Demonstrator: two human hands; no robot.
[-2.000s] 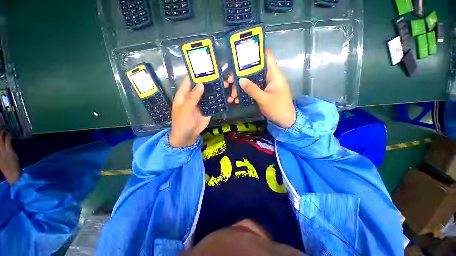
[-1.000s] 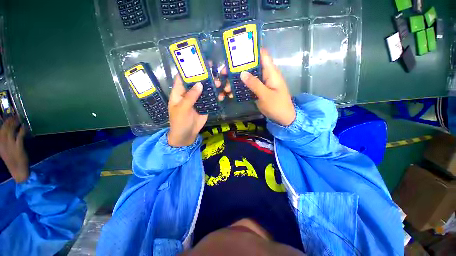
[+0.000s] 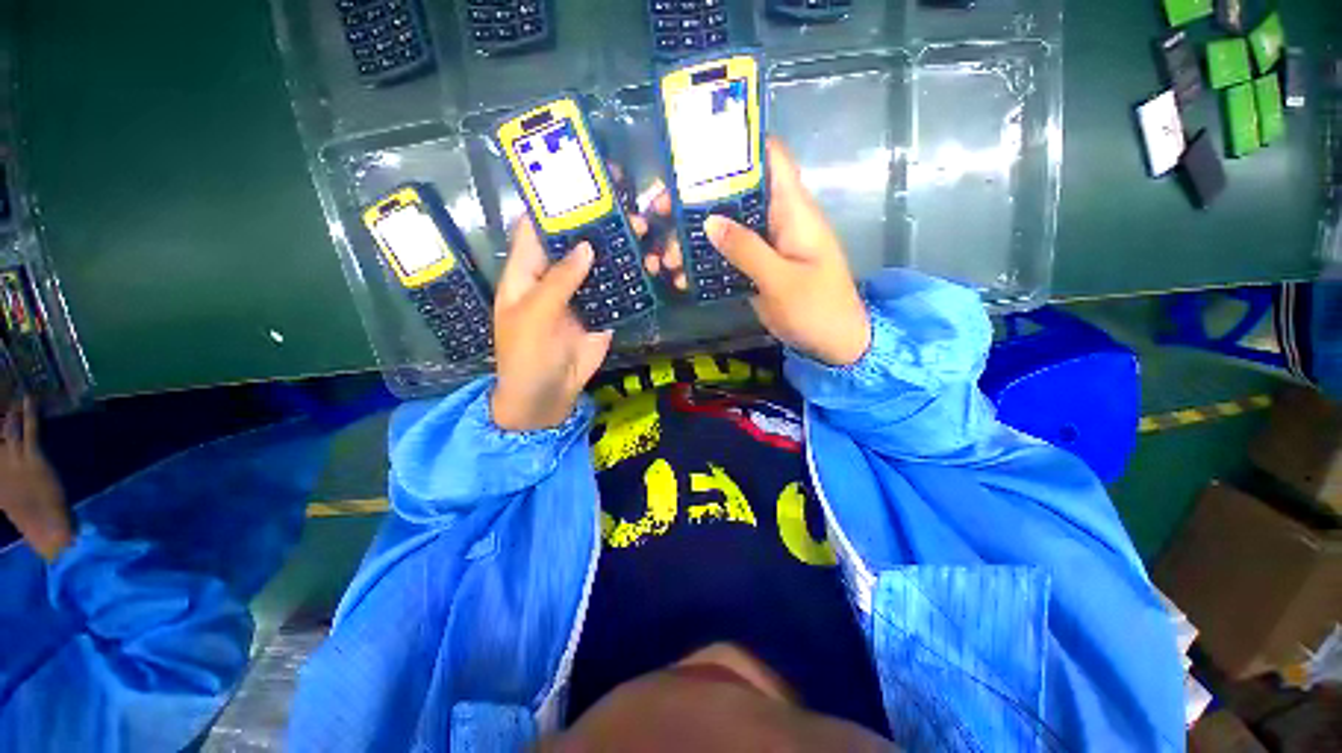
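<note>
My left hand holds a keypad mobile phone with a yellow frame, its thumb near the top of the keypad. My right hand holds a second such phone beside it, its thumb also near the top of the keypad. Both displays are lit white with small blue patches. The fingers behind the phones are partly hidden. Both phones are above a clear plastic tray. A third phone with a lit display lies tilted in the tray's near left pocket.
Several phones lie in the tray's far row, cut off by the top edge. Small green blocks, a white one and dark ones lie at right. Another person's hand is at left. A blue stool and a cardboard box are below.
Both held phones have moved slightly left and up from the first frame. Their display contents have changed. The other person's hand at left has moved.
</note>
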